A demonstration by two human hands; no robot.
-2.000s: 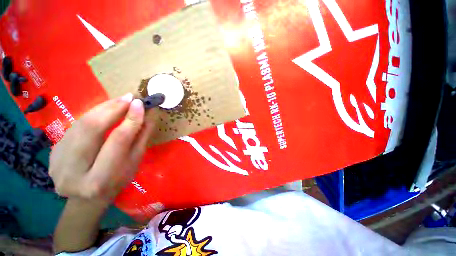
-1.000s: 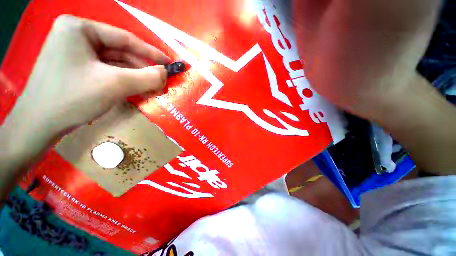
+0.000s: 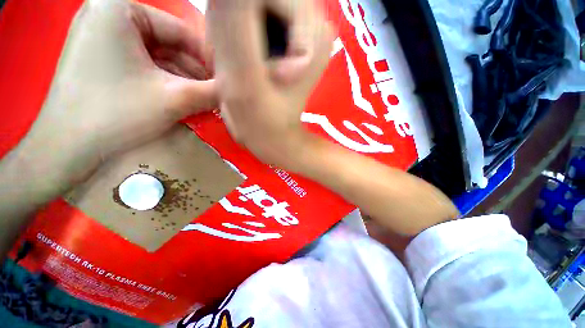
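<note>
My left hand [image 3: 118,83] is at the left; its fingertips are hidden behind my right hand, and no part shows in them. My right hand [image 3: 263,77] is blurred and meets it at the top centre, closed around a dark part [image 3: 276,33] showing between its fingers. Below them, a cardboard patch [image 3: 154,234] lies on the red carton panel [image 3: 256,170]. A round white spot [image 3: 141,191] with brown specks beside it is on the cardboard.
A black-rimmed tray [image 3: 436,83] at the right holds a white liner [image 3: 458,35] with long black parts [image 3: 513,70]. A blue bin edge [image 3: 491,187] shows below it. Dark clumps [image 3: 45,298] lie on green at the lower left.
My right hand has come in from the upper right to my left hand, uncovering the tray of black parts. The small black piece in my left fingertips is now out of sight.
</note>
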